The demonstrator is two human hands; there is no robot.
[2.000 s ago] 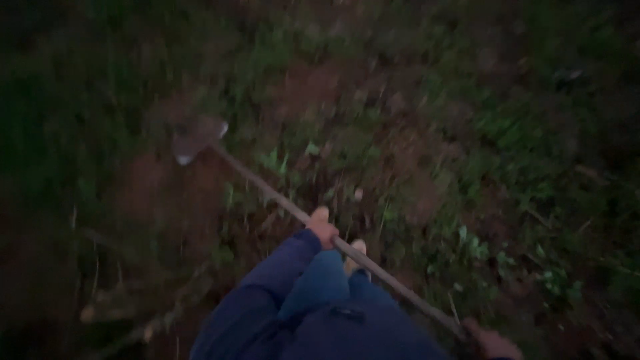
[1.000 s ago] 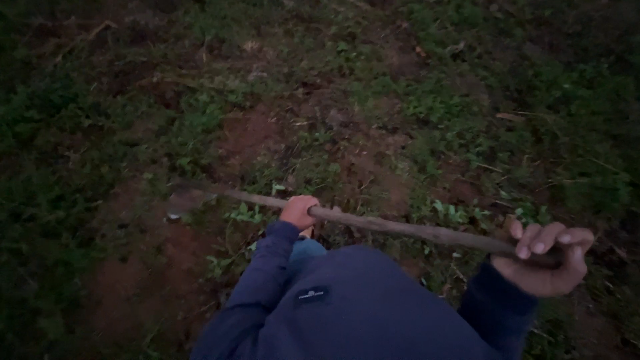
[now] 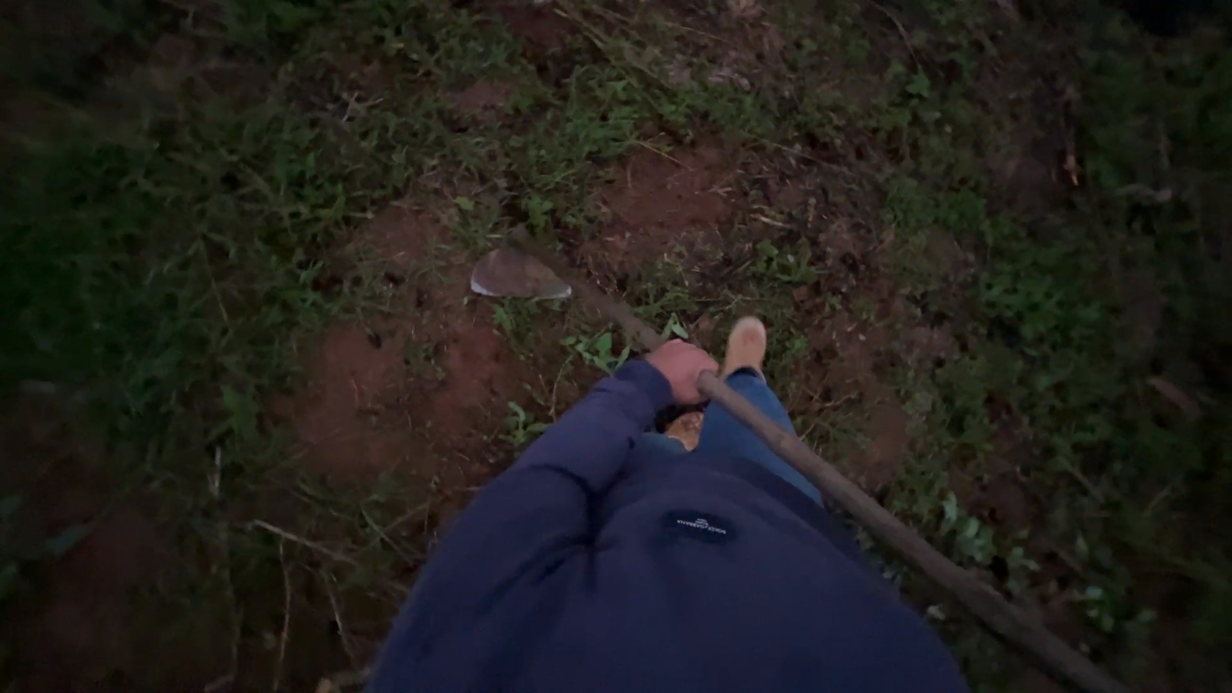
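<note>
My left hand [image 3: 681,371] is closed around the long wooden handle [image 3: 857,500] of a hoe, in front of my body. From that hand the handle runs up and left to the metal hoe blade [image 3: 520,273], whose pale edge faces down the view, over or on reddish soil. The rest of the handle slants down to the right and leaves the view at the bottom right corner. My right hand is outside the view.
My boot [image 3: 746,345] stands just right of the handle, with the other boot [image 3: 686,428] partly hidden below my left hand. Low green weeds [image 3: 602,348] grow near the blade. Dry stems [image 3: 303,541] lie at the lower left, and bare red soil [image 3: 356,395] shows among the grass.
My right hand, on the handle's end in both earlier frames, has gone out of view. The handle now slopes more steeply than one second ago. The view has shifted. My left hand still grips the handle.
</note>
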